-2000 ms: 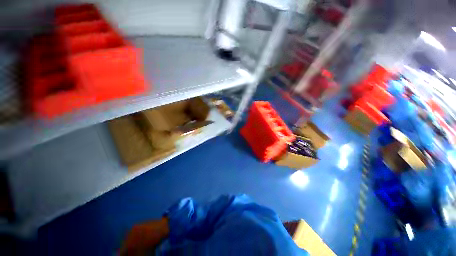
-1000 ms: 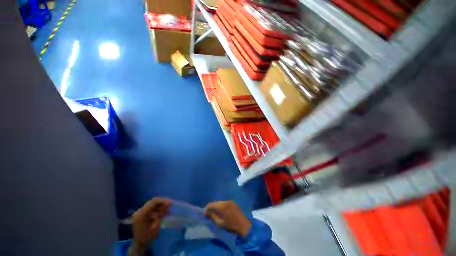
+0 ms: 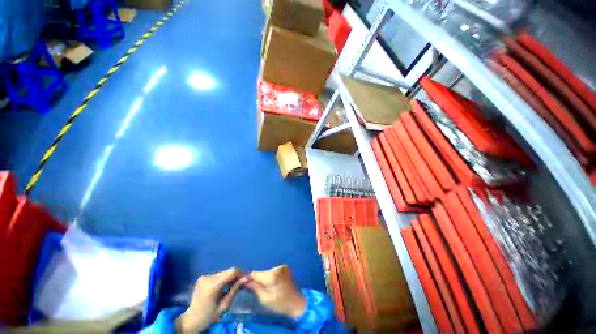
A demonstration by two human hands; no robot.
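My left hand (image 3: pixel 212 297) and my right hand (image 3: pixel 278 290) are at the bottom centre, in front of my blue sleeves. Their thumbs and fingertips are pinched and meet. A clear plastic bag (image 3: pixel 246 301) shows only faintly between and below them; most of it is hidden or too transparent to make out. Both hands are bare.
Shelving with stacked red trays (image 3: pixel 451 241) runs along the right. A blue bin (image 3: pixel 155 274) with white sheets is at lower left, beside red trays (image 3: pixel 26 254). Stacked cartons (image 3: pixel 297 62) and a small carton (image 3: pixel 287 160) are ahead. Blue stools (image 3: pixel 98 23) are at upper left.
My hands have moved together from holding the clear plastic stretched between them. The view has turned, so the blue bin and the shelf trays show more fully.
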